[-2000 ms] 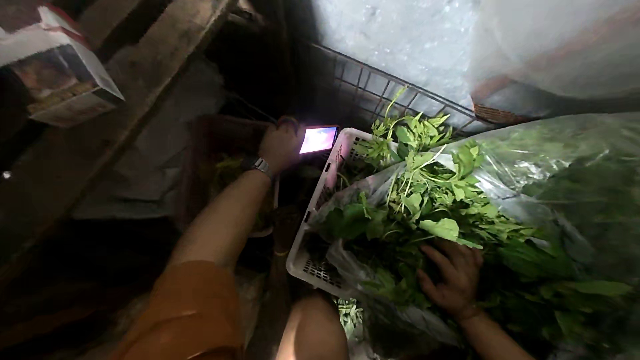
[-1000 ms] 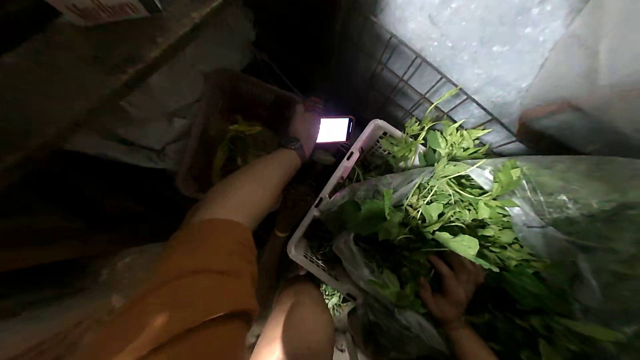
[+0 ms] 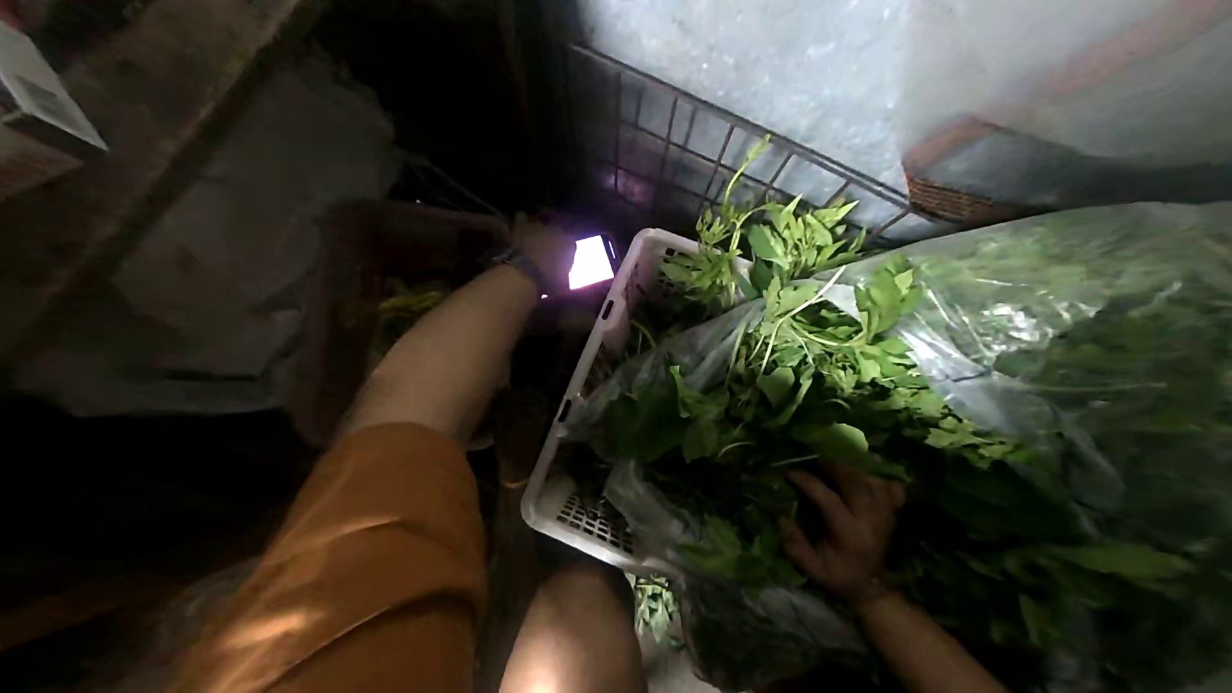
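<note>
My left hand (image 3: 544, 252), with a watch on its wrist, is shut on a lit smartphone (image 3: 591, 262) beside the upper left corner of a white plastic basket (image 3: 589, 361). Leafy green stems (image 3: 799, 337) fill the basket and spill over a clear plastic bag (image 3: 1020, 327), which holds more greens at the right. On the darker leaves rests my right hand (image 3: 847, 525), palm down with its fingers apart; the leaves partly hide its fingertips.
A dim reddish crate (image 3: 322, 318) with some greens stands left of my left forearm. Behind the basket are a wire rack (image 3: 712, 144) and a brick-like block (image 3: 962, 173). A box (image 3: 43, 115) lies on a ledge at the upper left.
The view has shifted somewhat. My left hand keeps hold of the phone near the basket's corner, and my right hand stays on the leaves with no plain move.
</note>
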